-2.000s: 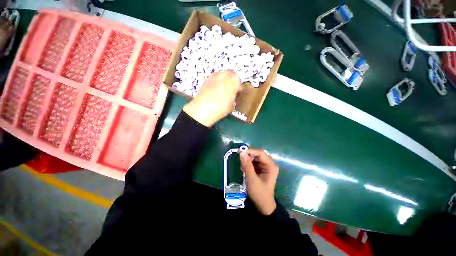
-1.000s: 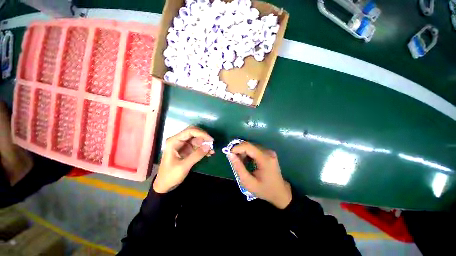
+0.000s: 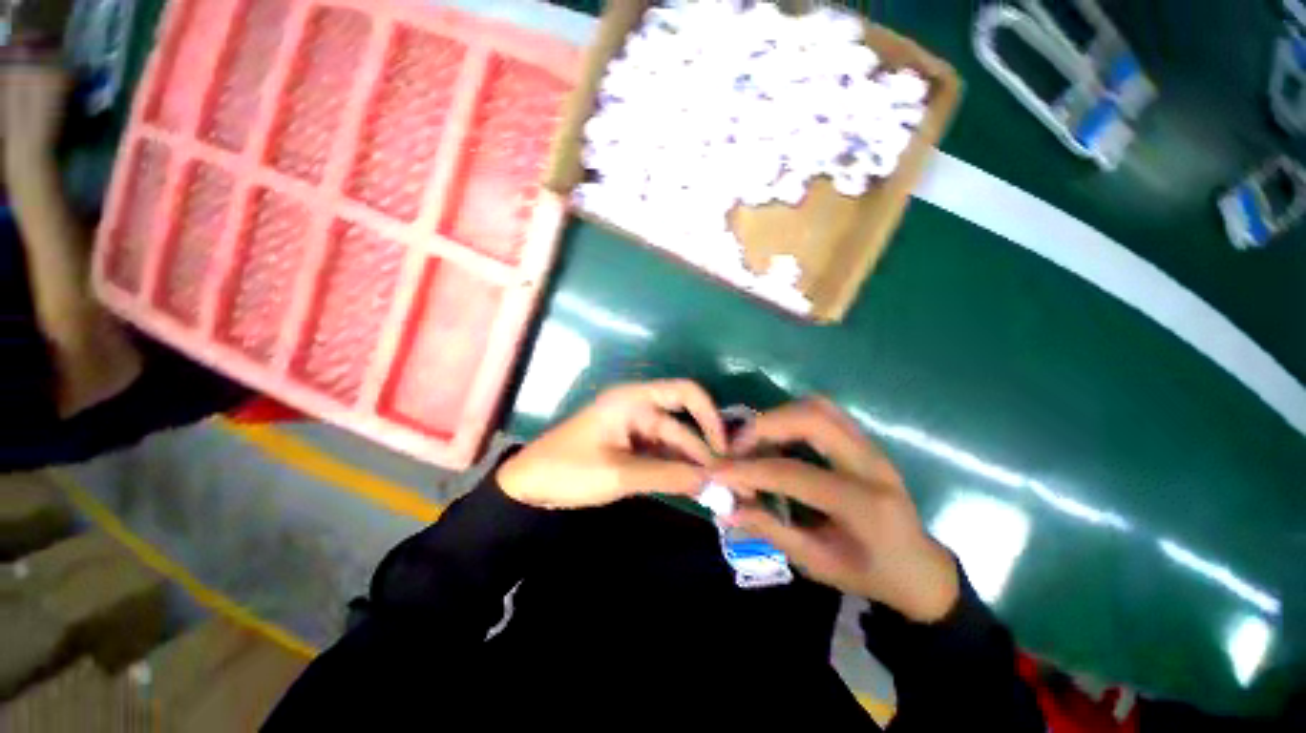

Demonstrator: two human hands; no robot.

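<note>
My left hand [image 3: 616, 447] and my right hand [image 3: 845, 501] meet in front of me at the bench's near edge. My right hand holds a loop-shaped unit [image 3: 756, 557], its blue-and-white end pointing down towards me; the fingers hide much of the loop. A small white plastic part [image 3: 716, 498] shows between the fingertips of my left hand, against the unit. Whether it is seated on the loop cannot be seen. The open cardboard box [image 3: 931, 136] above the hands holds a heap of white parts, with bare bottom at its lower right.
A pink compartment tray [image 3: 504, 341] with tiny pieces lies left of the box. Loop-shaped units [image 3: 1106, 112] lie at the upper right beyond a pale rail [image 3: 1089, 246]. Another person's arm [image 3: 60, 244] is at the far left. The green bench surface [image 3: 688, 308] has bright reflections.
My left hand, first in the box, has come back with a small white part and now touches the unit and my right hand. The unit has been tilted and turned. The view has shifted.
</note>
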